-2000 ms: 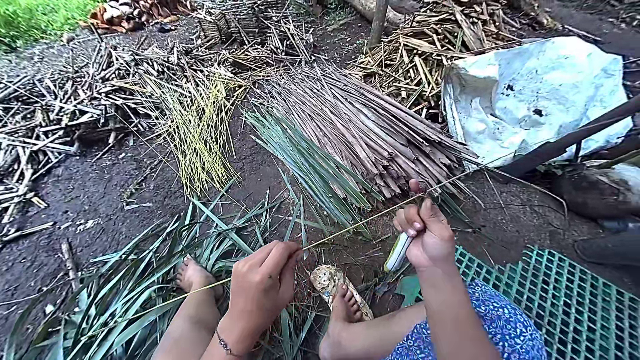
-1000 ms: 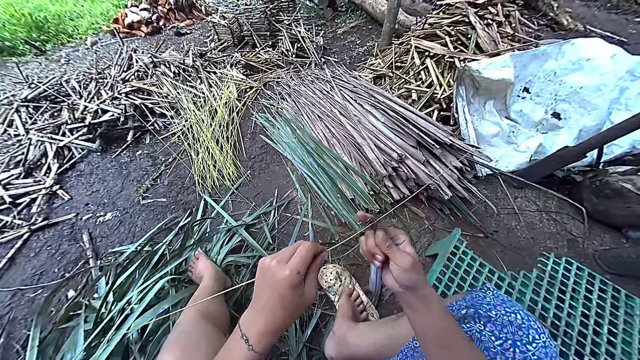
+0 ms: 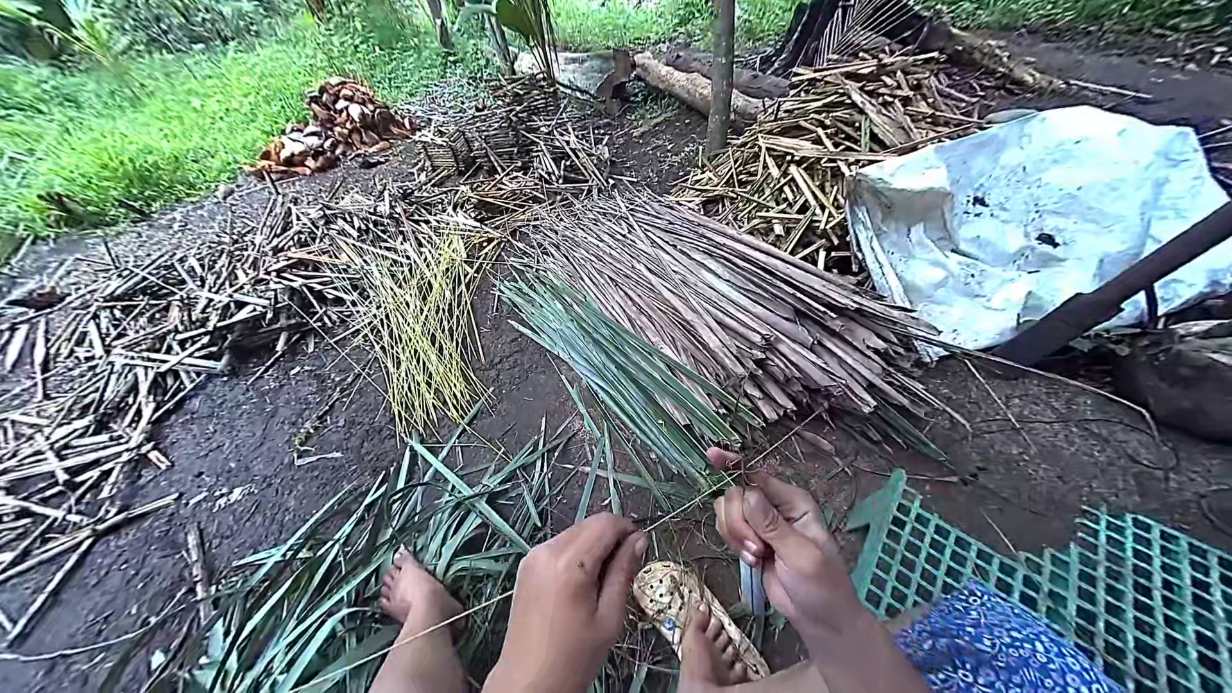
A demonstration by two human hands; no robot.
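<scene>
A thin leaf midrib point(image 3: 679, 512) runs slantwise from lower left to upper right through both hands. My left hand point(image 3: 587, 577) pinches it between thumb and fingers at the lower centre. To the right, my right hand point(image 3: 775, 529) grips a small tool with a pale handle or blade point(image 3: 752, 585), seen only in part below the fingers, and the midrib passes at its raised index finger. Cut green leaf strips point(image 3: 385, 577) lie around my bare feet. Beyond the hands are a bundle of green leaves point(image 3: 626, 375) and a heap of yellow-green midribs point(image 3: 428, 337).
Dry brown leaves point(image 3: 741, 298) lie in a large bundle ahead. Dry sticks point(image 3: 125, 356) cover the left ground, with another pile point(image 3: 818, 164) behind a thin post point(image 3: 720, 77). A white sheet point(image 3: 1049, 212), a dark bar point(image 3: 1116, 298) and green plastic mesh point(image 3: 1049, 577) are at right.
The small tool's pale part showed more plainly beside my right hand two seconds ago. Both hands remain at the midrib. The view has tilted up, bringing more grass and logs into sight.
</scene>
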